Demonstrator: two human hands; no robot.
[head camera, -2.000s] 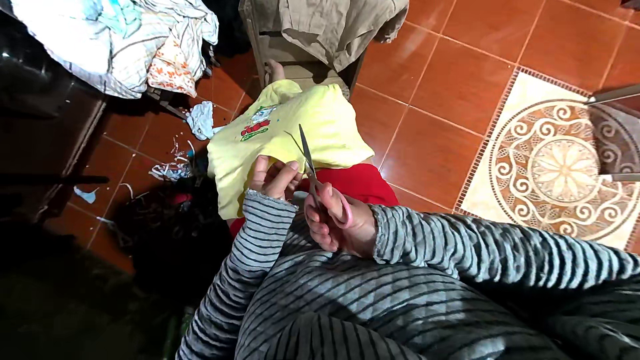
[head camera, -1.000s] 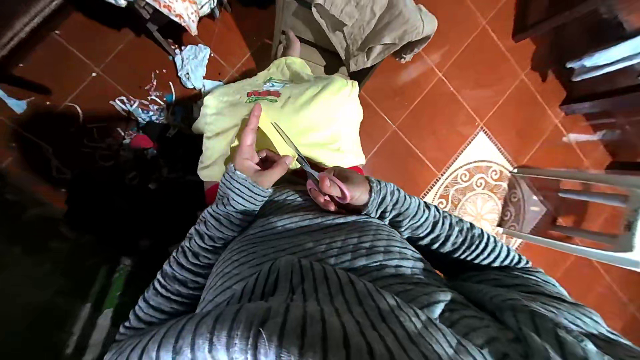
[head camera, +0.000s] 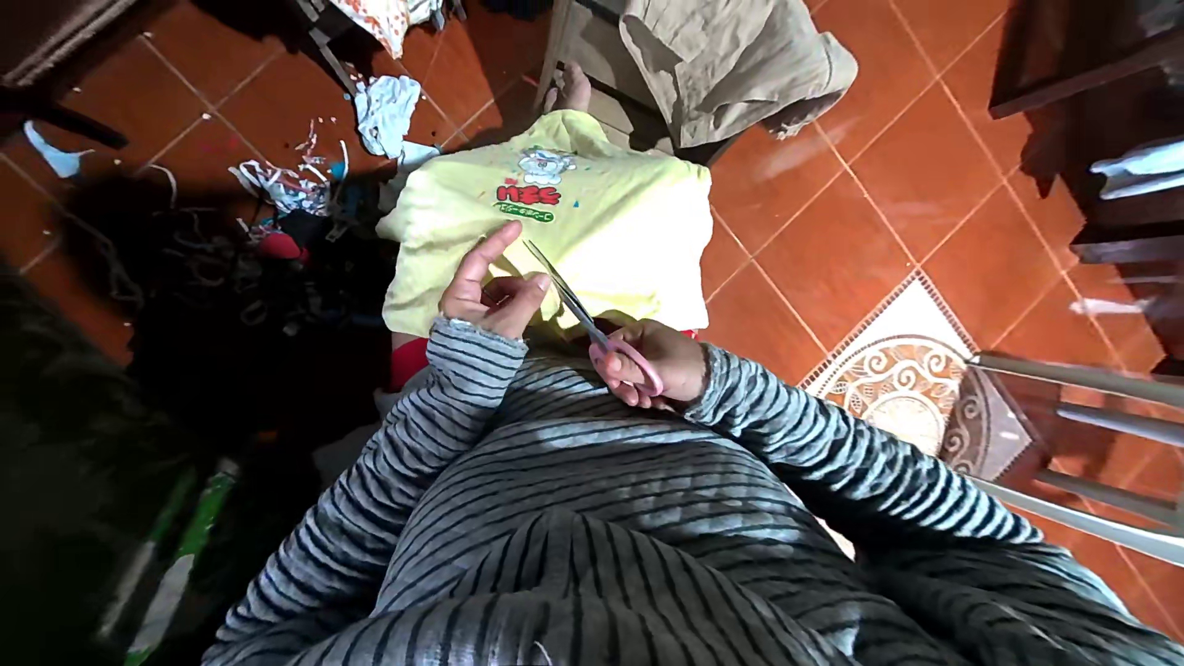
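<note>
A pair of scissors (head camera: 585, 319) with pink handles is in my right hand (head camera: 652, 363), its blades nearly together and pointing up and to the left. My left hand (head camera: 490, 289) is just left of the blades, index finger extended and the other fingers curled; whether anything small is between thumb and fingers cannot be told. Under both hands a yellow printed cloth garment (head camera: 629, 217) lies spread over my lap, with some red fabric (head camera: 407, 363) showing at its lower edge.
A beige cloth (head camera: 740, 65) hangs over a piece of furniture ahead. Fabric scraps (head camera: 287, 190) and a pale crumpled cloth (head camera: 387, 113) lie on the tiled floor at left. A metal-framed piece of furniture (head camera: 1082, 375) stands at right, near a patterned tile inlay (head camera: 902, 370).
The left hand has come away from the yellow garment's edge, and its index finger has straightened. The scissors' blades, apart two seconds ago, are now nearly together. The view has turned.
</note>
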